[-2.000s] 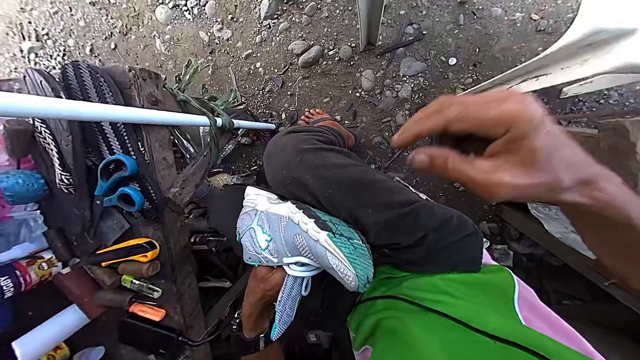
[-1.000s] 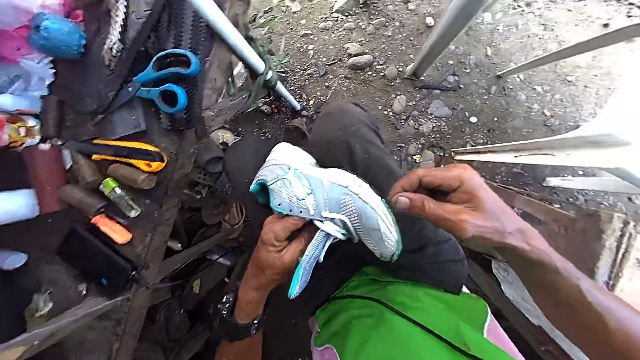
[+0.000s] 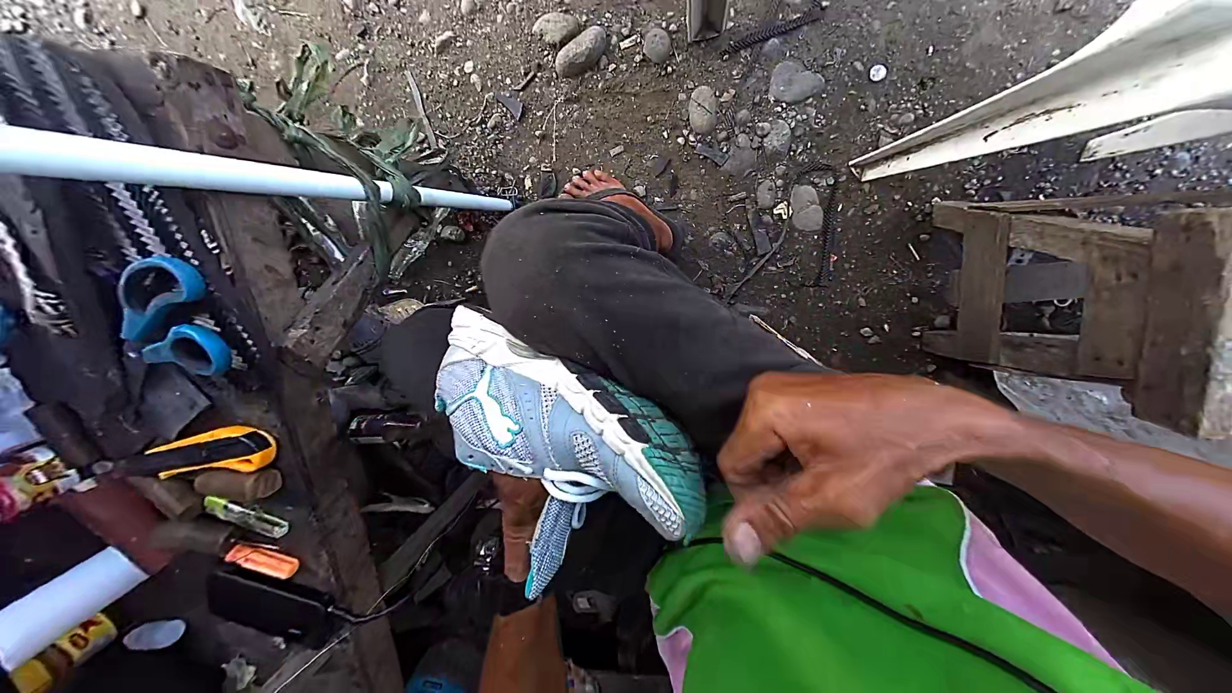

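A grey and white sneaker [image 3: 539,414] with teal trim and a teal sole lies tilted over my lap, its tongue and white laces hanging toward me. My left hand [image 3: 520,525] comes up from below and is mostly hidden behind the shoe, its fingers out of sight inside or under it. My right hand [image 3: 818,457] is just right of the toe, over the green cloth [image 3: 828,616], fingers curled and thumb pointing down. Whether it pinches a fine thread cannot be made out. A dark cord runs across the green cloth.
A wooden bench at left holds blue-handled scissors [image 3: 188,348], a yellow utility knife [image 3: 217,452], a lighter [image 3: 245,516] and strips of tread. A white pole [image 3: 241,178] crosses above it. A wooden crate [image 3: 1107,298] and white plastic chair parts [image 3: 1039,91] stand at right.
The shoe has turned so its sole edge shows more than a second ago. My right hand was raised away from the shoe two seconds ago and is now low beside the toe. The view has shifted.
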